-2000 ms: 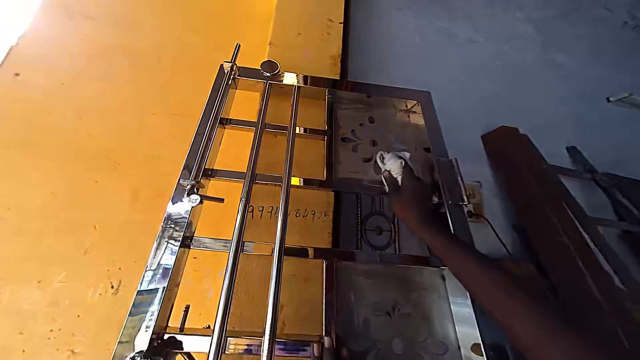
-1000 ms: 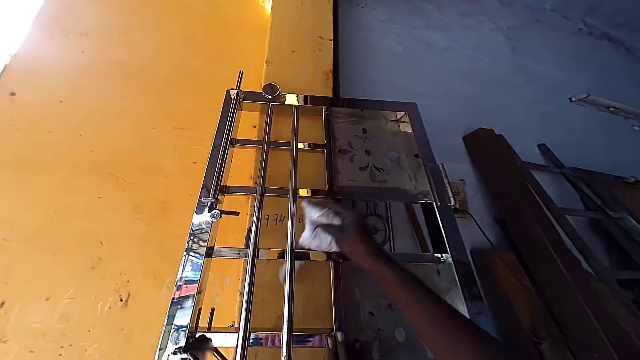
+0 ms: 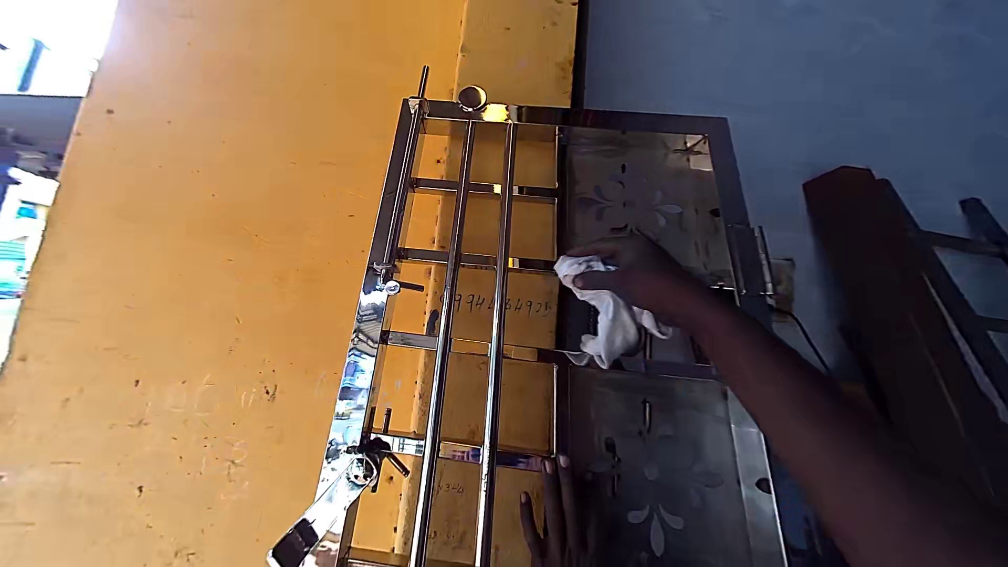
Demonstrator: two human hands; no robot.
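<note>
My right hand grips a crumpled white cloth against the upright bar and crosspiece at the middle of a shiny metal gate. Part of the cloth hangs loose below the fingers. Above the hand is a metal panel with cut-out petal shapes; another patterned panel lies below. At the bottom my left hand rests with its fingers apart near a lower crosspiece and upright; its palm is hidden in shadow. Two long round rods run up the gate's left part. A latch sits on its left edge.
Behind the gate stands a yellow wall with handwriting on it, beside a blue-grey wall. Dark beams lean at the right. A hinge projects from the gate's right edge. A flat metal piece sticks out at the lower left.
The right hand with the cloth went from the upper panel down to the bars left of centre, then back rightward to the middle upright. The left hand's fingers now show clearly at the bottom.
</note>
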